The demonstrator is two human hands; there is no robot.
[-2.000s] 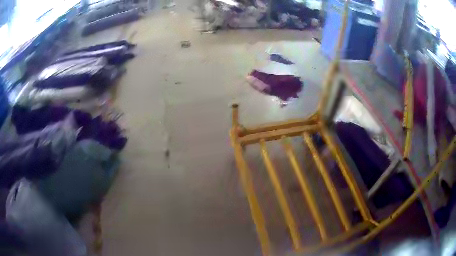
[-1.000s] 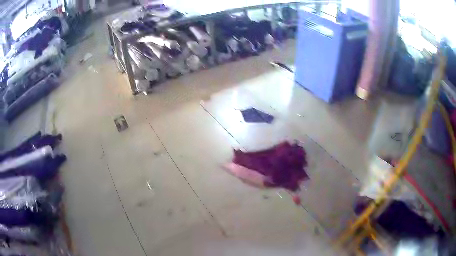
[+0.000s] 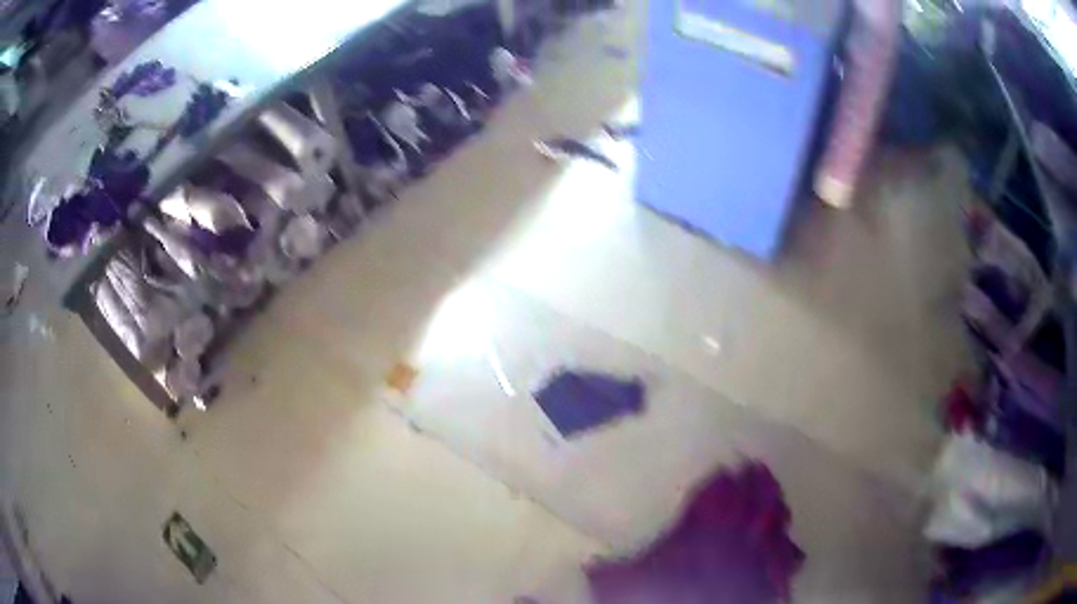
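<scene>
Neither of my hands is in the picture. Nearest in front of me, a crumpled dark red-purple cloth lies on the floor at the bottom, cut off by the lower edge. A smaller dark purple piece lies flat on the floor beyond it. The view is blurred and tilted.
A cutting table with many fabric rolls under it stands at upper left. A blue cabinet stands at top, beside a pinkish column. White cloth and purple cloth lie at right. A green floor sign is at lower left.
The view has moved forward and tilted. The yellow trolley has slid almost out at lower right. The cloths on the floor are lower in the picture; the table and cabinet appear nearer.
</scene>
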